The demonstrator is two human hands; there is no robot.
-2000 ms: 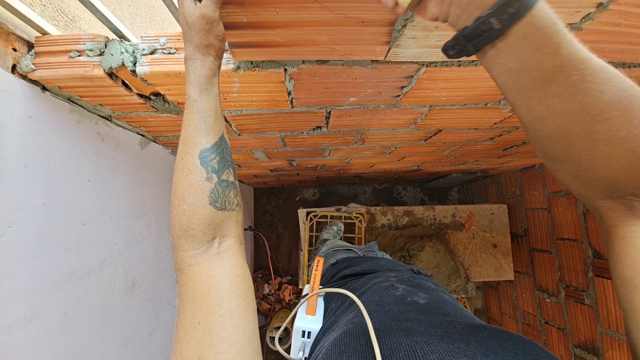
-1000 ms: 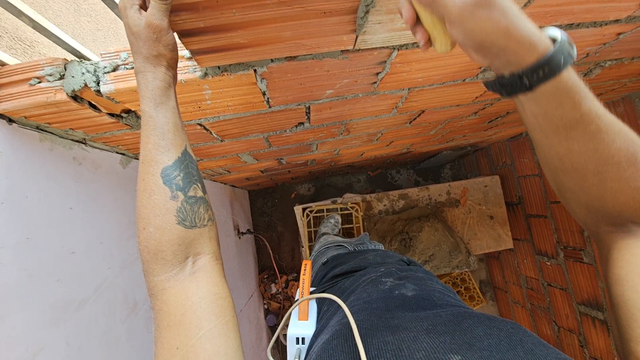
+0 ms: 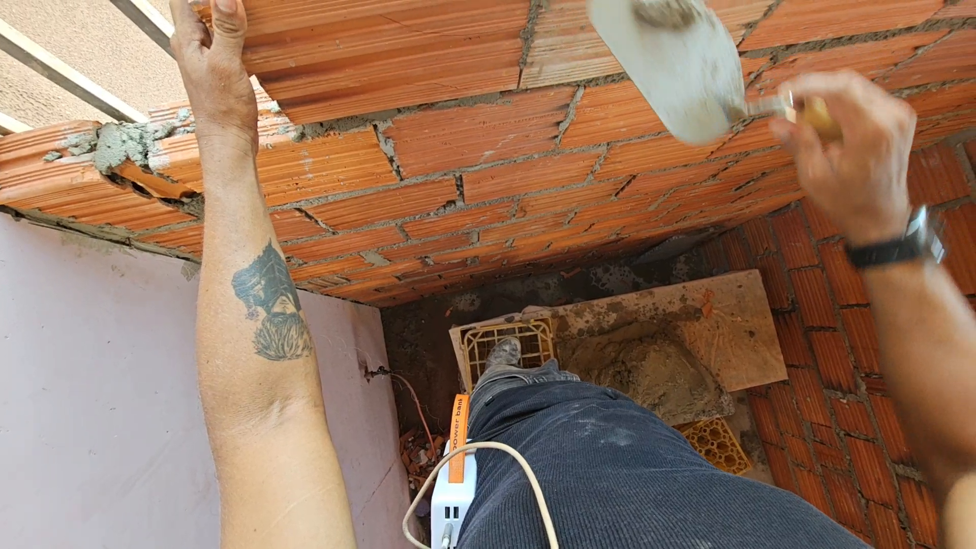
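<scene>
My left hand (image 3: 216,65) is against the near end of a hollow clay brick (image 3: 381,57) in the top course, thumb up, part of the hand cut by the top edge. My right hand (image 3: 858,145), slightly blurred, grips the wooden handle of a mason's trowel (image 3: 675,69). Its blade points up and left in front of the brick wall (image 3: 488,130), with grey mortar on its face near the top edge. Left of my left wrist, a lump of mortar (image 3: 126,145) sits on the lower course.
Far below, my boot (image 3: 503,353) stands on a yellow plastic crate (image 3: 549,335), beside a board (image 3: 732,328) bearing a mortar heap (image 3: 648,366). A second brick wall (image 3: 831,305) rises at right, a pale wall (image 3: 91,343) at left. A power bank (image 3: 450,496) with a cable hangs at my waist.
My right hand has moved down and to the right from the top edge, and the trowel blade has come into view. My left hand stays at the brick's end.
</scene>
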